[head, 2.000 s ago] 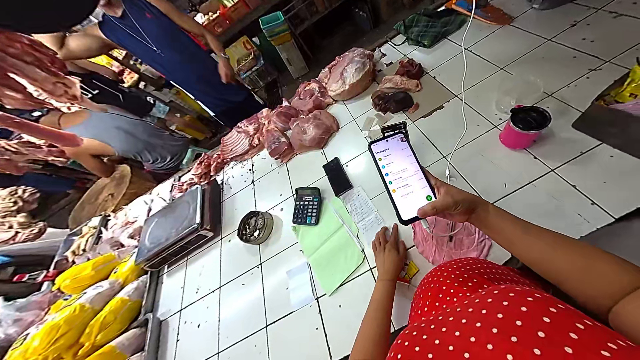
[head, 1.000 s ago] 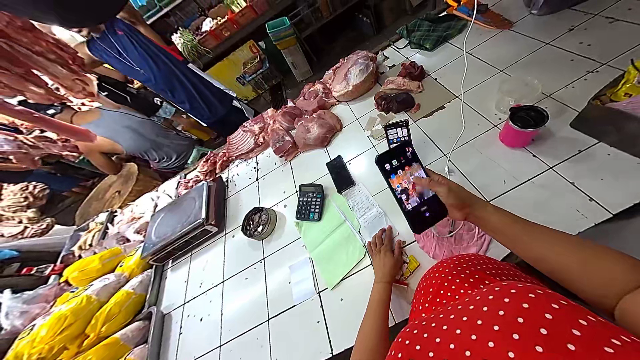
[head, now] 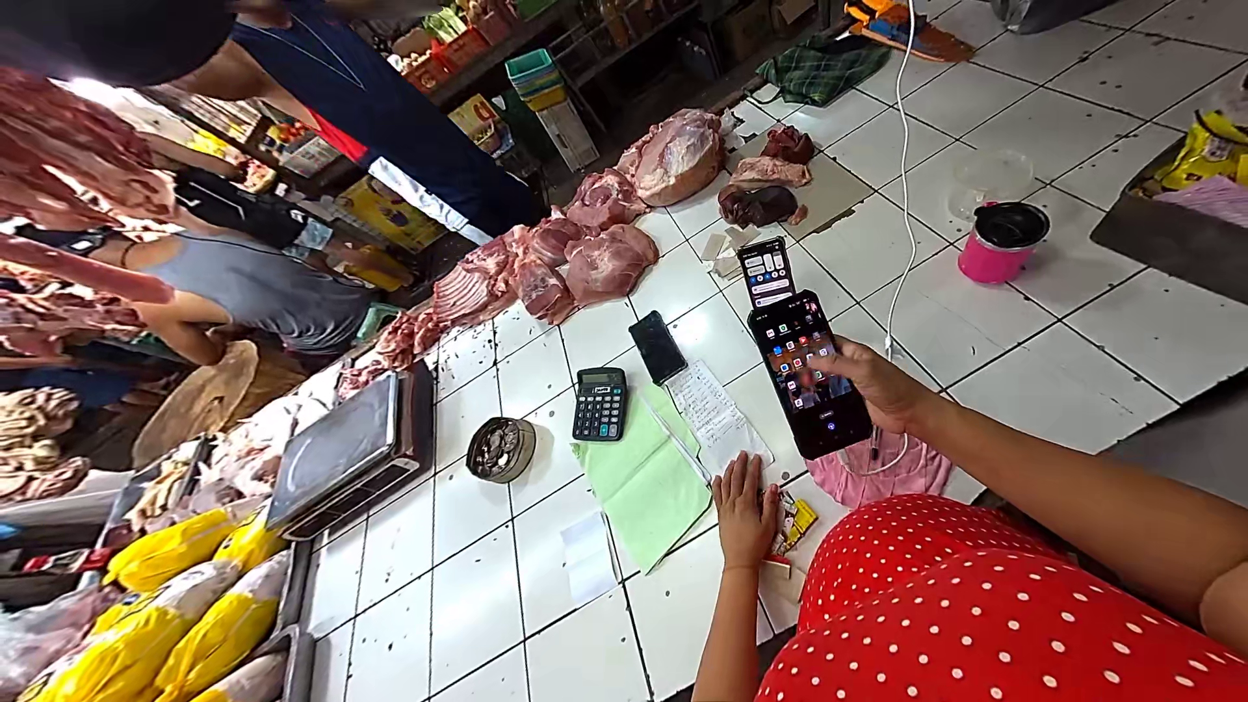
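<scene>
My right hand [head: 882, 388] holds a black smartphone [head: 811, 375] upright, its thumb over the lit screen of app icons. Behind its top edge stands another lit phone [head: 767, 273]. My left hand [head: 746, 509] rests on the tiled counter, fingertips at the lower edge of a handwritten paper [head: 720, 409]. Green paper [head: 648, 487] lies left of that hand, and a small yellow packet [head: 798, 524] is at its right side. A dark-screened phone [head: 658, 346] lies above the paper, beside a calculator [head: 599, 405]. A round tin of coins [head: 501, 449] sits farther left.
Raw meat cuts [head: 611, 263] line the counter's far edge. A flat scale [head: 341, 453] and yellow-wrapped packs [head: 171, 549] are at the left. A pink cup [head: 998, 249] and a white cable [head: 907, 185] lie to the right. Two people [head: 390, 107] are beyond the counter.
The held phone's screen has gone from a white list to a dark home screen with icons, and the phone sits slightly lower. My left hand stays on the counter by the paper.
</scene>
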